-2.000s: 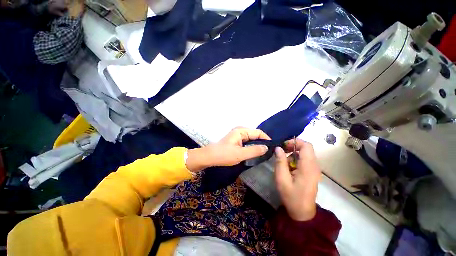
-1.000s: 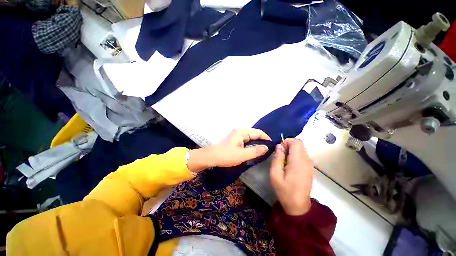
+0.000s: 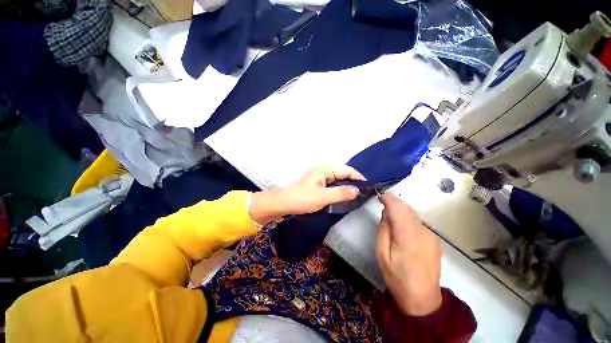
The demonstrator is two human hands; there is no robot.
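A navy cloth piece (image 3: 388,155) runs from the lit needle area of the white sewing machine (image 3: 519,100) down over the table's near edge. My left hand (image 3: 305,197) pinches its folded edge between thumb and fingers. My right hand (image 3: 412,258) is just right of it, fingers closed on a small thin pointed tool (image 3: 380,191), whose tip is at the cloth edge; the rest of the tool is hidden in the fingers, and its kind is unclear. The presser foot and needle are lost in the lamp glare.
A bent dark wire guide (image 3: 417,107) stands behind the cloth. Large navy pieces (image 3: 301,57) and white pieces (image 3: 191,100) lie at the table's far side, with a clear plastic bag (image 3: 452,33). Grey cloth (image 3: 144,151) and a yellow basket (image 3: 97,173) are at left. Another person's checked sleeve (image 3: 77,33) shows upper left.
My right hand has moved slightly right and down, its back now turned more upward, with the tool's tip still at the cloth edge. My left hand keeps its pinch in nearly the same place.
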